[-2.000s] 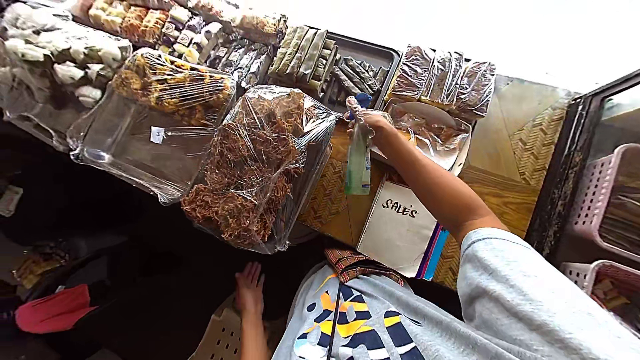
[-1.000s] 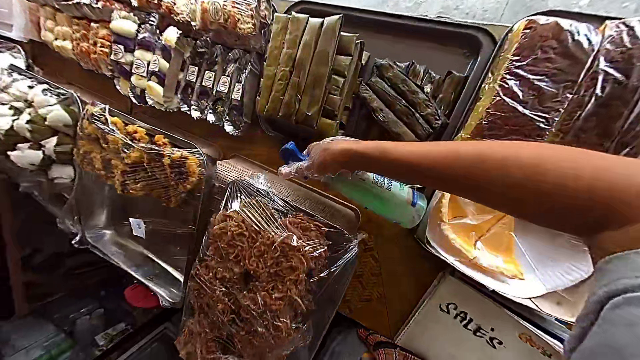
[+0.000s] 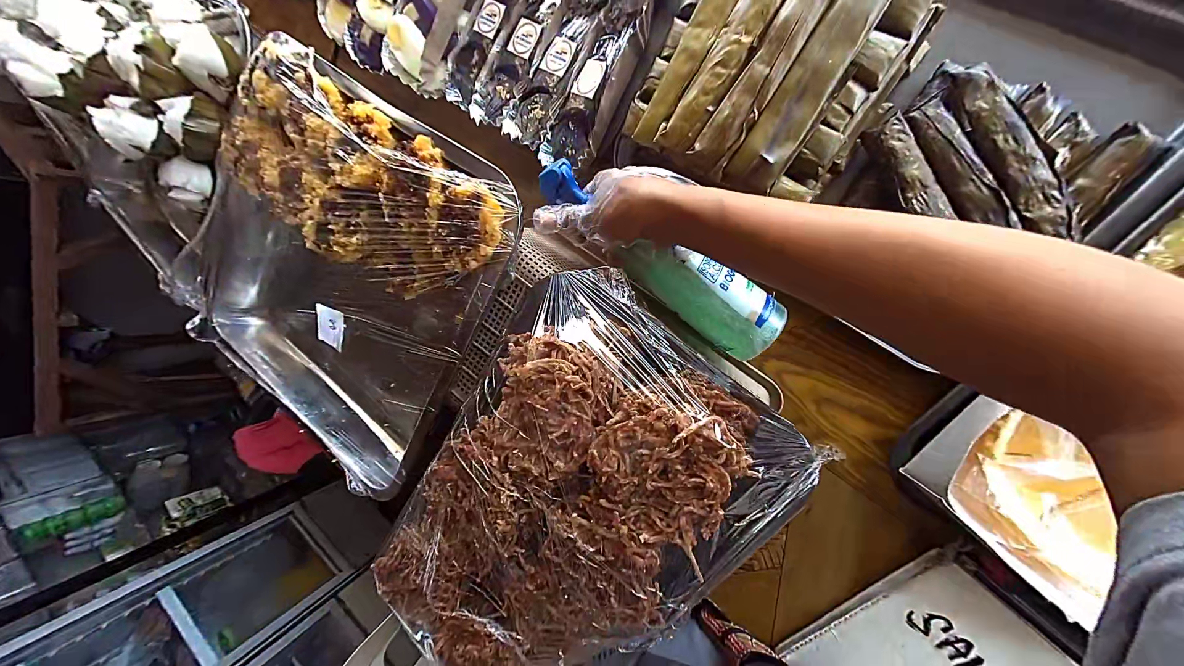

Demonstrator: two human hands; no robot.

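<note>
My right hand, in a clear plastic glove, grips a spray bottle of green liquid by its blue trigger head. The bottle tilts, its base toward the lower right. Just below it lies a tray of brown shredded, fried-looking food under plastic wrap. To the left of the hand is a wrapped metal tray with crumbly yellow-topped food on it. Long leaf-wrapped rolls lie just beyond the hand. My left hand is out of view.
Dark leaf-wrapped rolls lie at the upper right and labelled packs at the top. White-topped leaf parcels stand at the upper left. A plated orange food and a white folder with writing are at the lower right, glass cases lower left.
My right hand has moved left with the spray bottle, toward the tray of yellow-topped food. My left hand, seen low in the oldest frame, is out of view. The view has moved much closer.
</note>
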